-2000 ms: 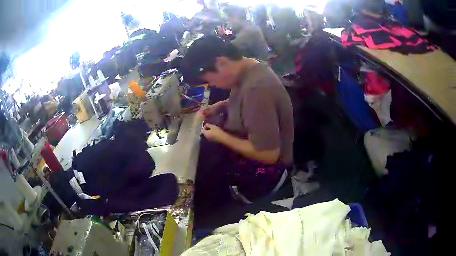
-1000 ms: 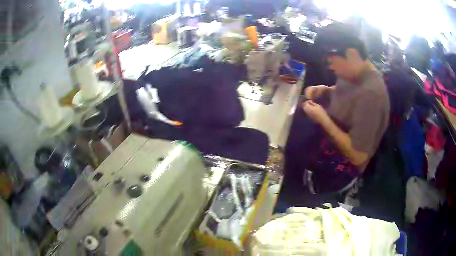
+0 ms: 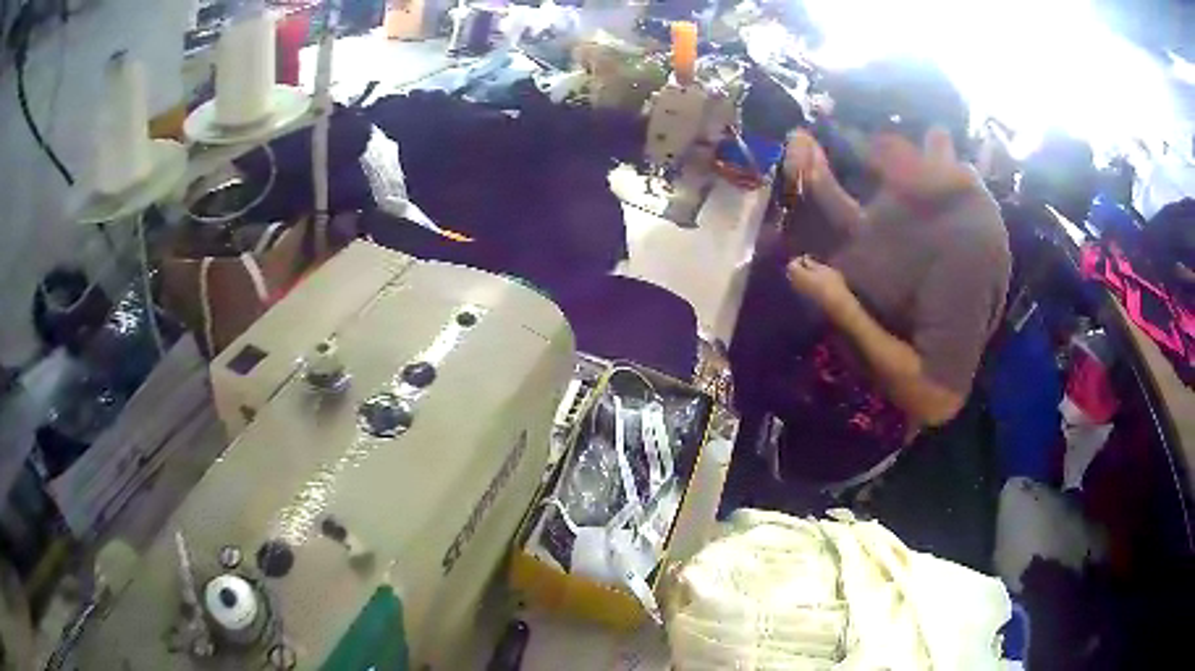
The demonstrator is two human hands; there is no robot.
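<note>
Neither of my hands is in the picture. The big cream sewing machine head (image 3: pixel 393 459), lettered along its side, lies nearest in front of me, with dark round plugs and a white-centred metal dial (image 3: pixel 233 603) on top. An open yellow box (image 3: pixel 583 596) stands to its right, holding white labels or strips (image 3: pixel 636 459) and clear plastic. A loose cream bundle (image 3: pixel 786 596) lies at the lower right. The needle area is out of view.
A person (image 3: pixel 937 249) sits at a neighbouring machine (image 3: pixel 688 131) with both hands raised. Dark cloth (image 3: pixel 498 223) covers the table beyond my machine. White thread cones (image 3: pixel 245 79) stand at the upper left. A dark slim thing (image 3: pixel 509 645) lies by the yellow box.
The view has swung left and down, bringing my machine and the yellow box into full sight. The neighbouring person has raised one hand away from the other.
</note>
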